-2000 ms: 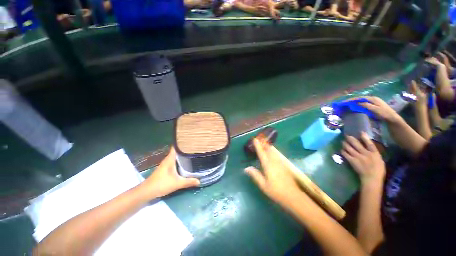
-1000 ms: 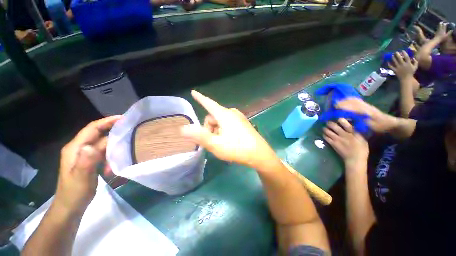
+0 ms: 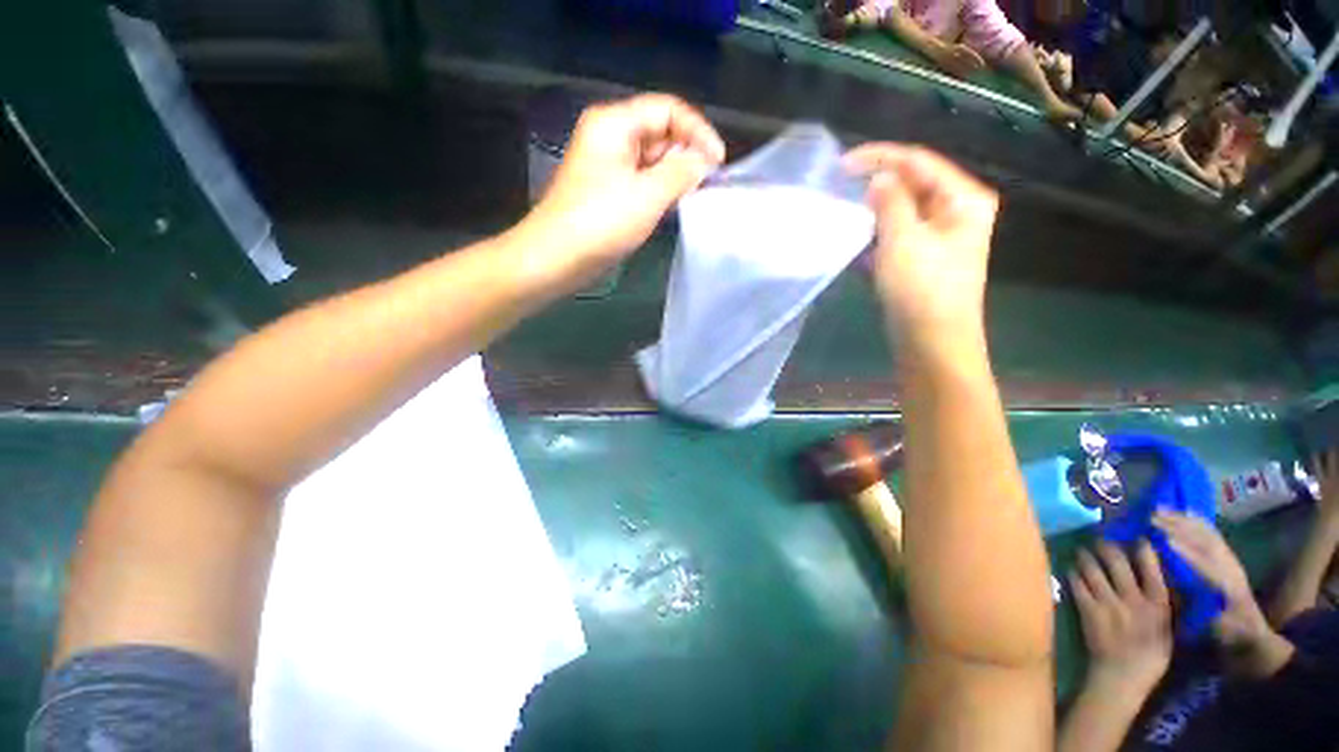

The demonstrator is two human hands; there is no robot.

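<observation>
A white bag point(image 3: 752, 294) stands upright around a unit at the inner edge of the green bench; the unit's body is hidden inside. My left hand point(image 3: 624, 169) pinches the bag's top edge on its left side. My right hand point(image 3: 928, 221) pinches the top edge on its right side. The thin top of the bag stretches between both hands. A stack of flat white bags point(image 3: 411, 573) lies on the bench at left, partly under my left arm. A mallet point(image 3: 856, 458) with a dark head lies beside my right forearm, which hides part of its handle.
The green bench point(image 3: 705, 617) runs across the front. A light-blue bottle point(image 3: 1054, 497), a blue cloth point(image 3: 1197, 551) and a neighbour's hands point(image 3: 1128, 602) are at right. Another white bagged unit point(image 3: 198, 140) is at upper left. People's arms show across the line.
The bag now covers the wood-grain end and stands farther from me. My hands have moved up to its top edge. The view has turned, so the neighbour appears lower right.
</observation>
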